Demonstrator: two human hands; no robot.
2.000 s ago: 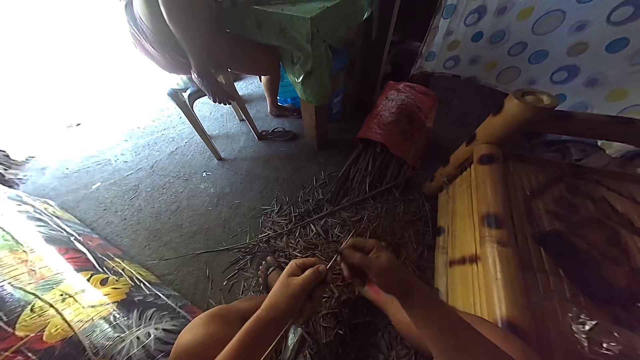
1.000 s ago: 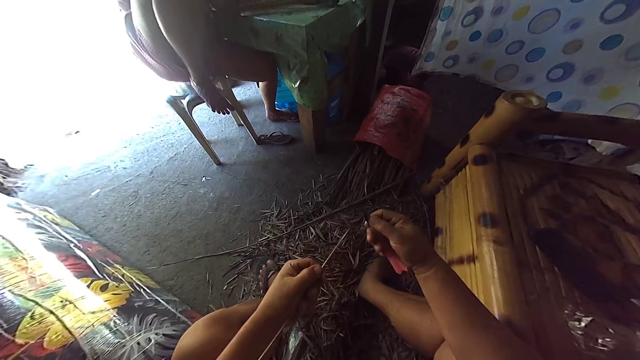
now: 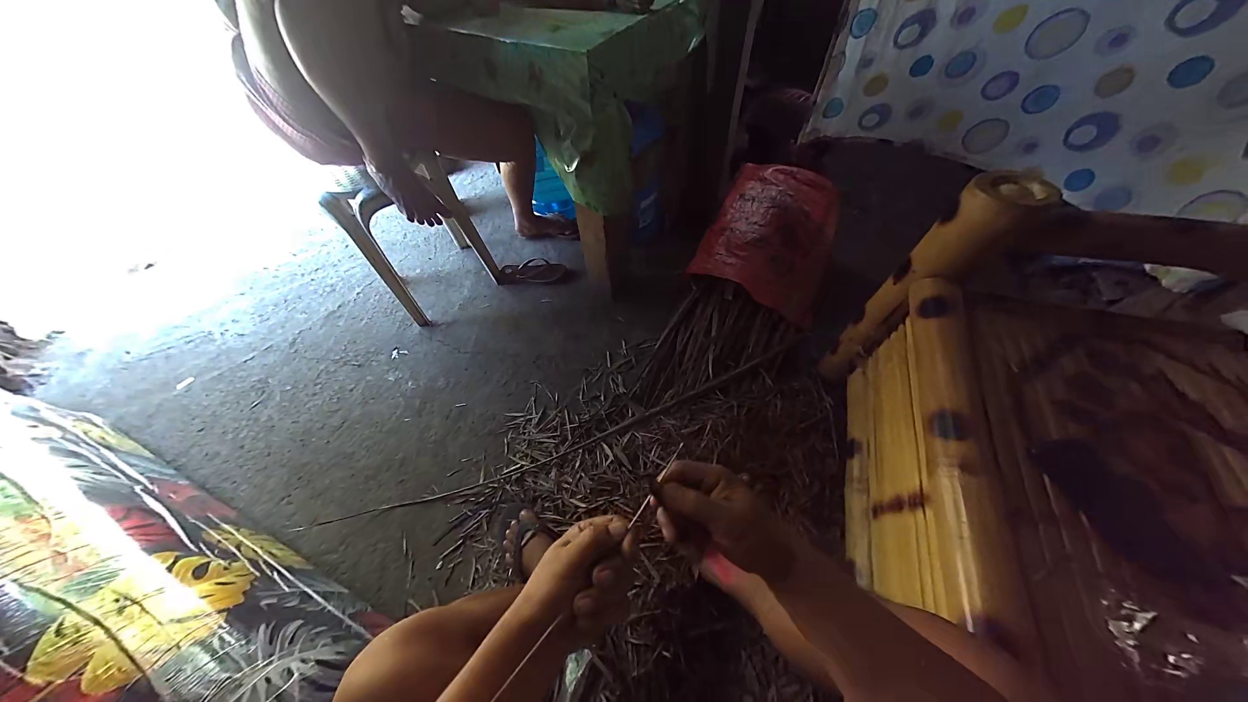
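My left hand [image 3: 588,565] is closed around a thin pale strip [image 3: 640,511], whose long end trails down past my wrist to the lower edge. The strip's upper end reaches my right hand [image 3: 717,507], where thumb and fingertips pinch around it; something pinkish-red shows by that palm. Beneath both hands lies a heap of dry brown shavings [image 3: 585,478]. One long dark stalk [image 3: 624,426] crosses the heap. Beyond it, a red sack [image 3: 770,229] lies with a bundle of dry stalks [image 3: 721,336] sticking out of its mouth.
A bamboo bench [image 3: 951,439] stands close on the right, and a floral-patterned sheet [image 3: 166,575] covers something at left. Ahead are a table with a green cover [image 3: 546,58], a plastic chair [image 3: 375,244] with a seated person, and a flip-flop [image 3: 533,271] on the floor.
My right hand was raised away from my left one second ago and is now lower and close beside it. My left hand has stayed in about the same place, holding the strip.
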